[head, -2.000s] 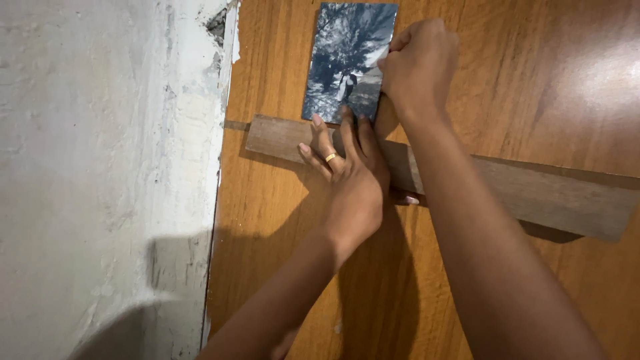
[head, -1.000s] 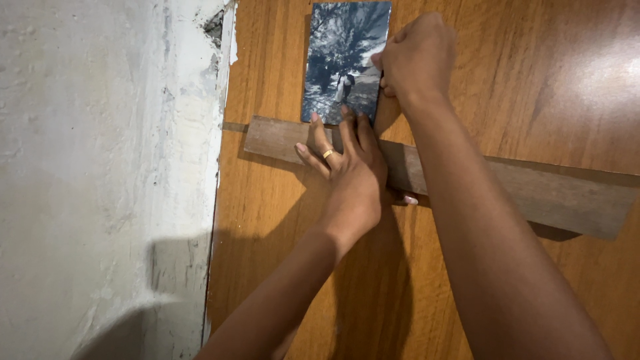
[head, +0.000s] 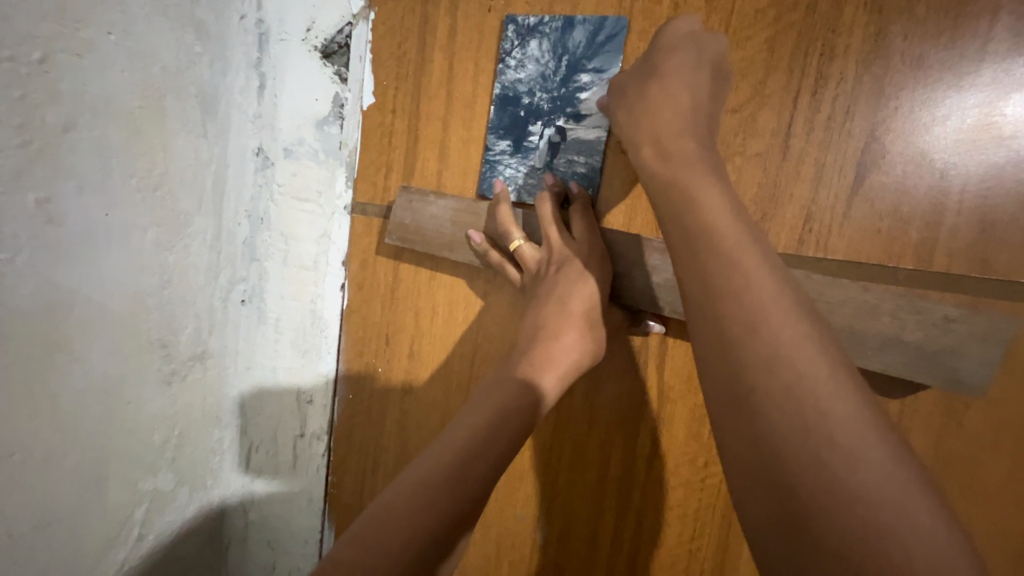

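A small dark blue and white picture panel point(head: 552, 96) lies against the wood-grained surface, its lower edge at the upper edge of a long brown wooden strip point(head: 896, 328). My left hand point(head: 560, 272), with a gold ring, is spread over the strip. Its fingertips touch the bottom of the picture, and its thumb shows below the strip. At the picture's right edge is my right hand point(head: 676, 88), its fingers curled. Whether it holds anything is hidden by the back of the hand.
On the left, a white plastered wall point(head: 168, 240) with chipped paint meets the wood-grained surface point(head: 424, 336). A narrow dark groove point(head: 904, 276) runs across the wood, partly behind the strip. Shadows of the arms fall below.
The right hand has shifted slightly along the picture's right edge. My left hand stays on the strip and the picture's bottom edge.
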